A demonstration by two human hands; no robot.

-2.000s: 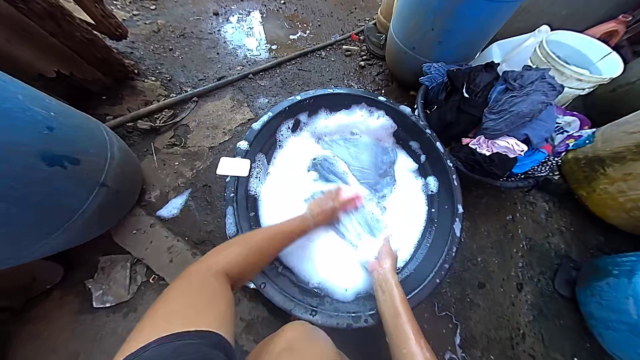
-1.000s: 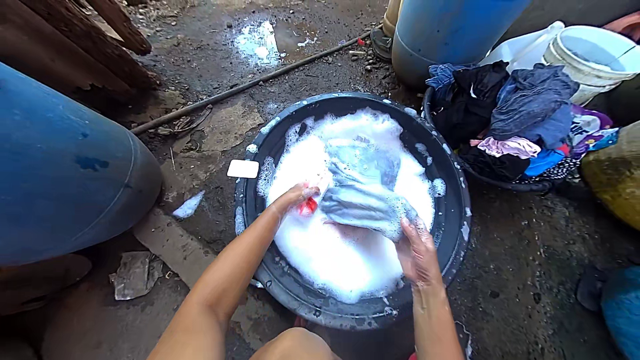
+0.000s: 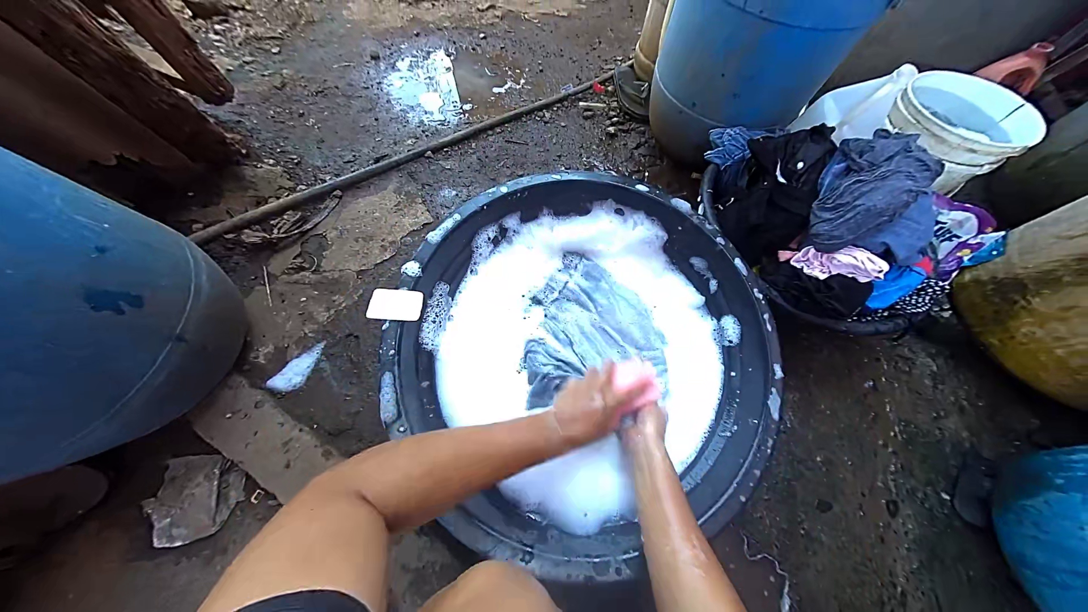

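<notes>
A wide black plastic basin (image 3: 750,429) holds white suds (image 3: 484,357) and a wet grey-blue garment (image 3: 595,314), spread across the foam. My left hand (image 3: 591,404) is closed around a pinkish-red object (image 3: 636,382), blurred, its kind unclear, over the garment's near end. Close against it, partly beneath, my right hand (image 3: 644,423) grips the near end of the cloth; its fingers are mostly hidden. A white rectangular piece (image 3: 394,304) lies on the basin's left rim.
A tub of piled clothes (image 3: 875,191) stands right of the basin, a white bucket (image 3: 969,119) behind it. Blue drums stand at left (image 3: 102,314) and at the back (image 3: 748,68). A pipe (image 3: 408,157) crosses the wet ground.
One second ago my hands were apart, with the garment lifted and folded between them. Now they are together near the front of the suds, and the garment lies spread beyond them.
</notes>
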